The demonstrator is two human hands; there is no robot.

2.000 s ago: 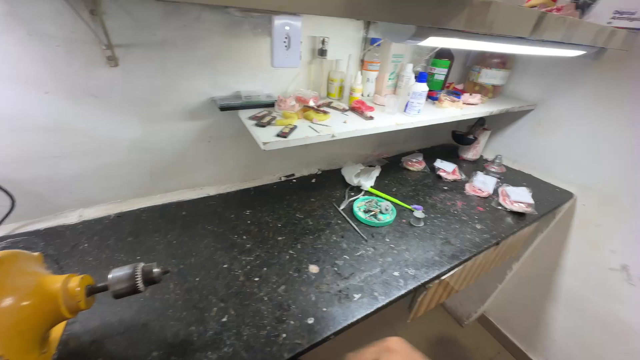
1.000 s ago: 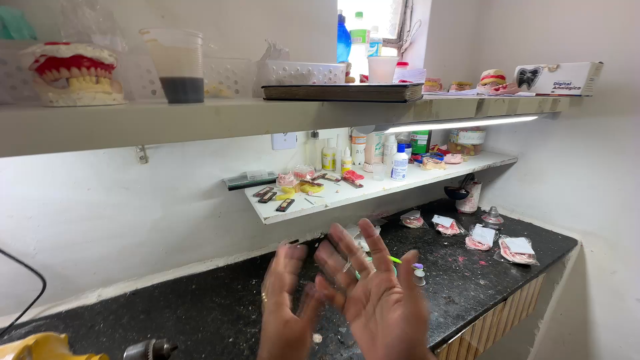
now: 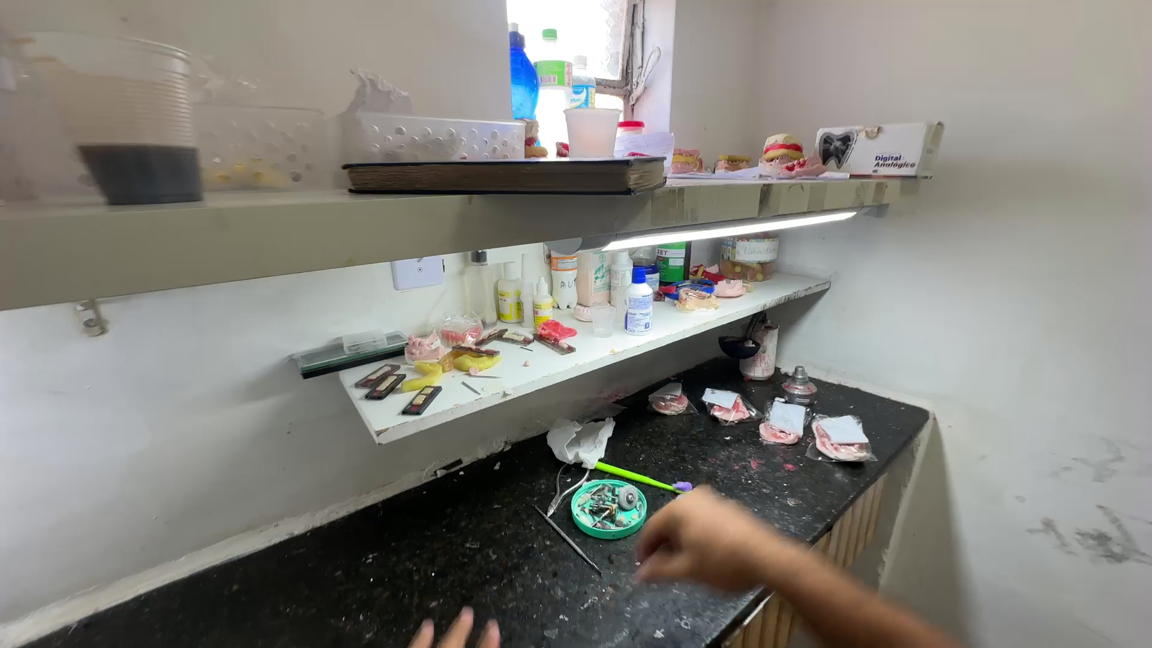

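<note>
My right hand (image 3: 706, 540), blurred by motion, is over the black stone counter (image 3: 378, 576), just right of a green round dish (image 3: 609, 509) of small metal bits; its fingers are curled and partly hidden. Only the fingertips of my left hand (image 3: 457, 632) show at the bottom edge, apart, with nothing seen in them. Left of the dish lie a thin metal instrument (image 3: 567, 540) and a bent wire-like metal tool. Behind it are a green toothbrush (image 3: 634, 475) with purple bristles and a crumpled white tissue (image 3: 580, 441).
Several bagged pink dental pieces (image 3: 841, 437) lie at the counter's back right, near a metal flask (image 3: 799, 385). Above hangs a white shelf (image 3: 540, 369) with bottles, shade tabs and dental models. A higher shelf (image 3: 405, 220) bears a book (image 3: 504, 176), a cup of dark liquid (image 3: 135, 166) and a box.
My hands, raised with fingers spread a second ago, are lower and farther apart now. The right has moved to the right, beside the dish. The yellow tool with a chuck is out of view.
</note>
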